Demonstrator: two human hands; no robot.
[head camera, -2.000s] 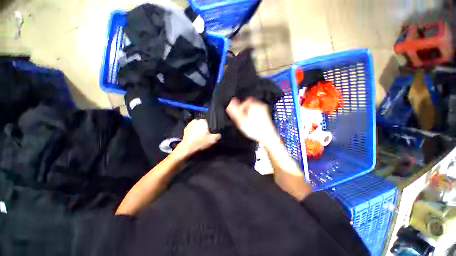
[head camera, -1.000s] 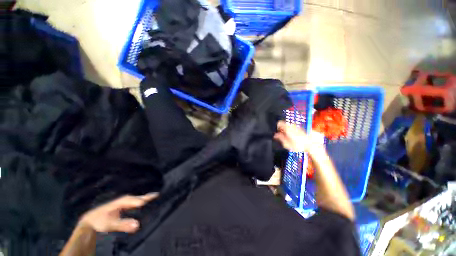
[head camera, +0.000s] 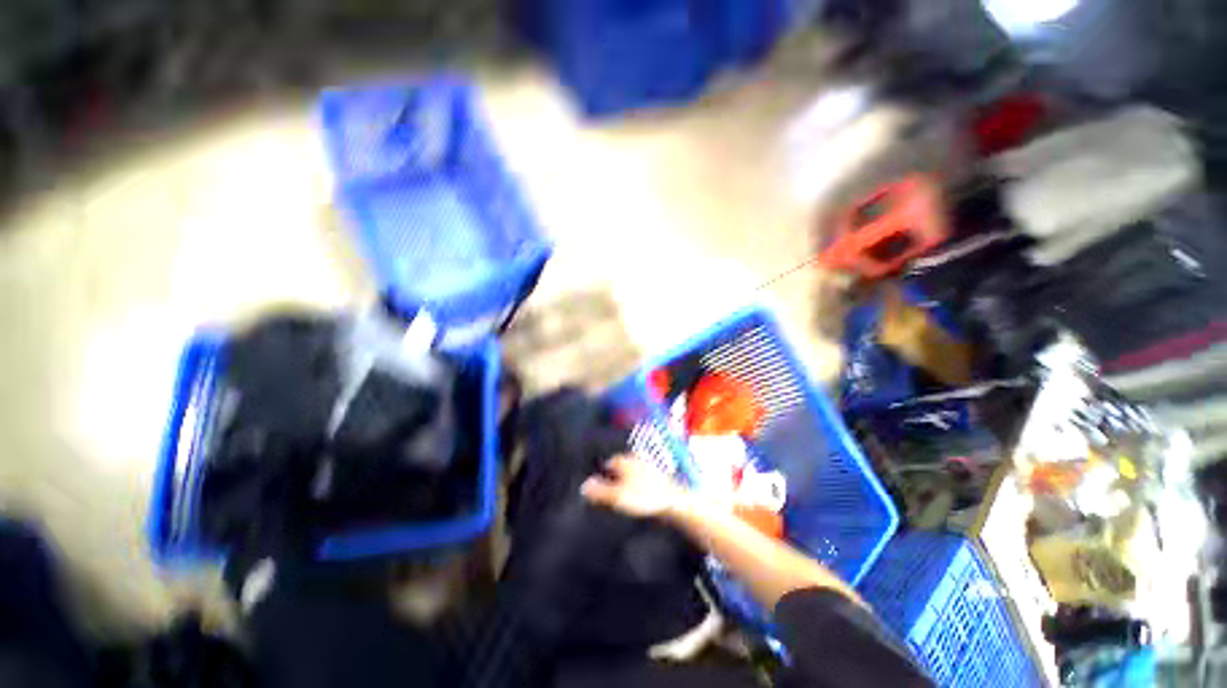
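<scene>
My right hand (head camera: 633, 487) is blurred and lies on or at a black garment (head camera: 572, 538) beside the side crate; whether its fingers grip the cloth cannot be told. My left hand is out of the picture. The work basket (head camera: 487, 444), low and blue, stands at left centre, filled with black pieces (head camera: 276, 417) that have a grey-white patch (head camera: 377, 352) on top.
An empty blue crate (head camera: 431, 222) stands beyond the work basket. The side crate (head camera: 841, 470) holds orange-red bundles (head camera: 723, 406) and a white roll (head camera: 770, 489). A red-orange stool (head camera: 888, 229) and a cluttered table (head camera: 1076, 524) are at right. Another blue container (head camera: 633, 54) is at the top.
The view has swung up and to the right, and is blurred. My left hand has left the picture. My right hand remains near the side crate, at the black cloth.
</scene>
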